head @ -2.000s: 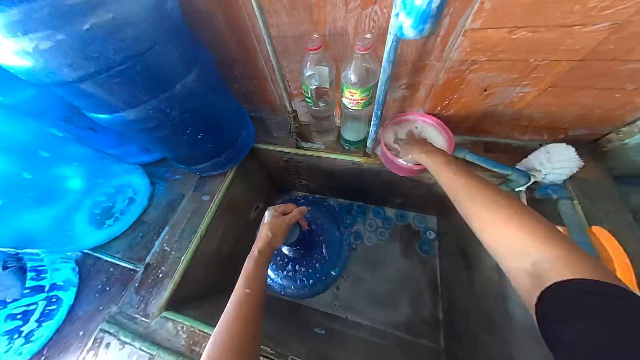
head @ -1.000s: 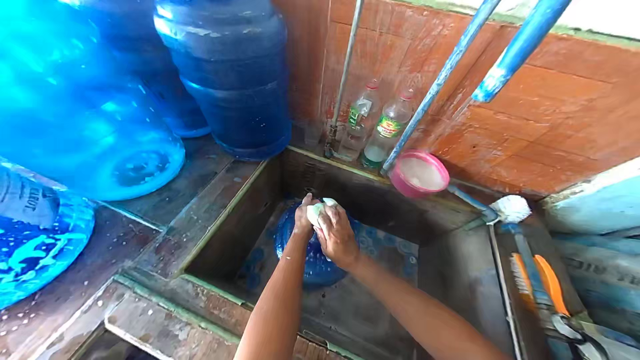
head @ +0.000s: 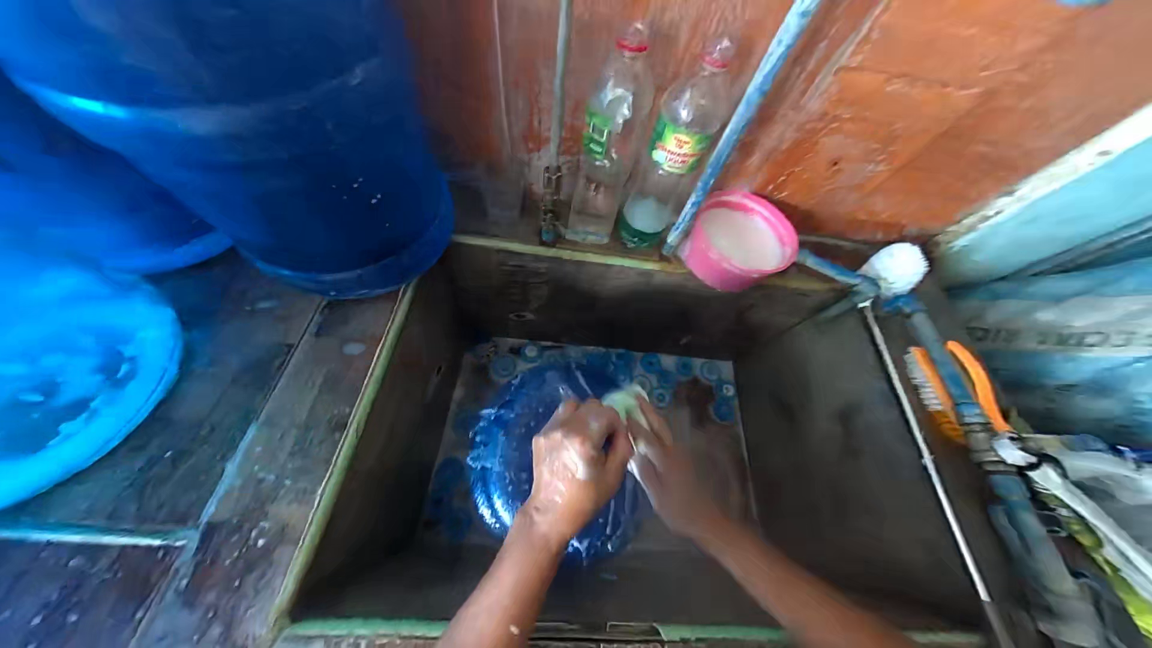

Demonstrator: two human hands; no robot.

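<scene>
A round blue plastic water jug stands in a dark rectangular basin, with suds on its surface. Over the jug's top, my left hand is curled, wet and soapy; it seems to close around the neck, which it hides. Beside it my right hand, blurred, holds a pale green sponge or cloth against the top of the jug. Several blue bottle caps lie on the basin floor behind the jug. A pink tub with whitish, soapy contents sits at the basin's back right edge.
Large blue containers stand at the left. Two clear plastic bottles stand behind the basin, next to a slanting blue pipe. Along the right lie a white-bristled brush, blue pipes and orange-handled tools.
My right hand was in the pink tub two seconds ago; it has come to the jug beside my left hand, with the pale sponge or cloth. The view has shifted.
</scene>
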